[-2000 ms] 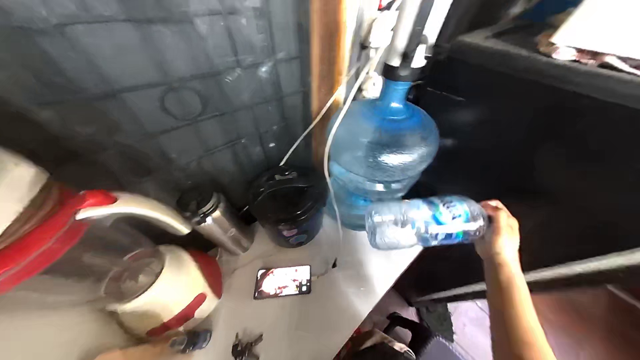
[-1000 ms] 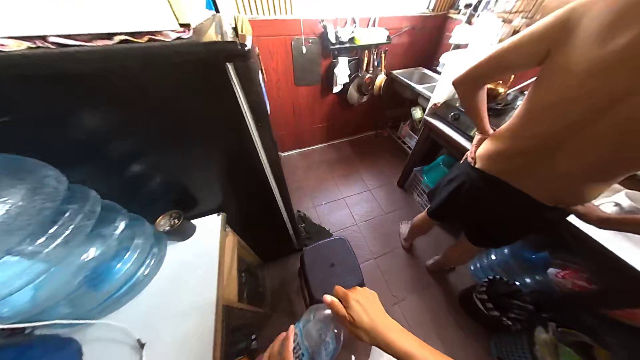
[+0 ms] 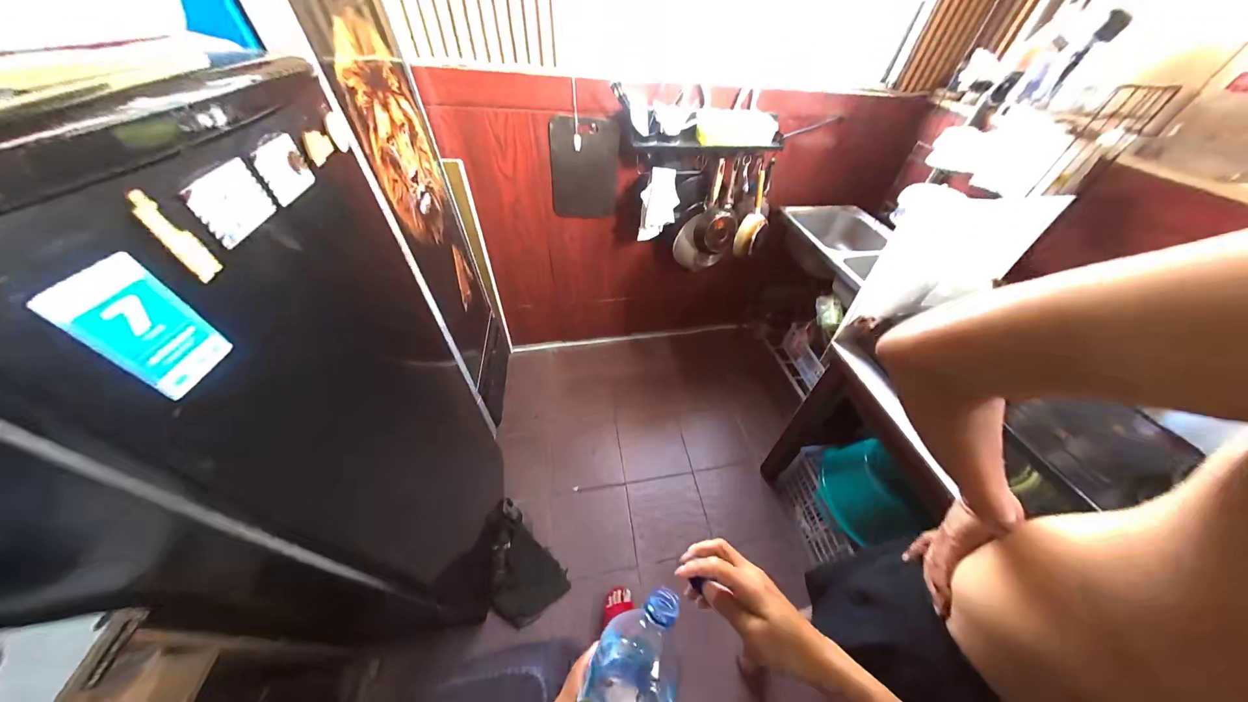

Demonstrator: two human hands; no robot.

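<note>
A clear plastic bottle (image 3: 632,655) with a blue neck and an uncapped mouth stands near the bottom centre, tilted slightly. My left hand (image 3: 577,673) grips its side, mostly hidden behind the bottle and cut off by the lower edge. Just right of the mouth, my right hand (image 3: 736,595) holds a small dark blue bottle cap (image 3: 697,584) between thumb and fingers, apart from the bottle.
A black refrigerator (image 3: 292,409) fills the left side. Another person (image 3: 1102,546) stands close on the right, beside the counter (image 3: 902,409). A teal tub (image 3: 871,490) sits under it. A black cloth (image 3: 522,570) lies by the refrigerator's base.
The cap has come off the bottle and is in my right hand, which was on the bottle's top a second ago. The view has swung from the water-jug counter toward the kitchen.
</note>
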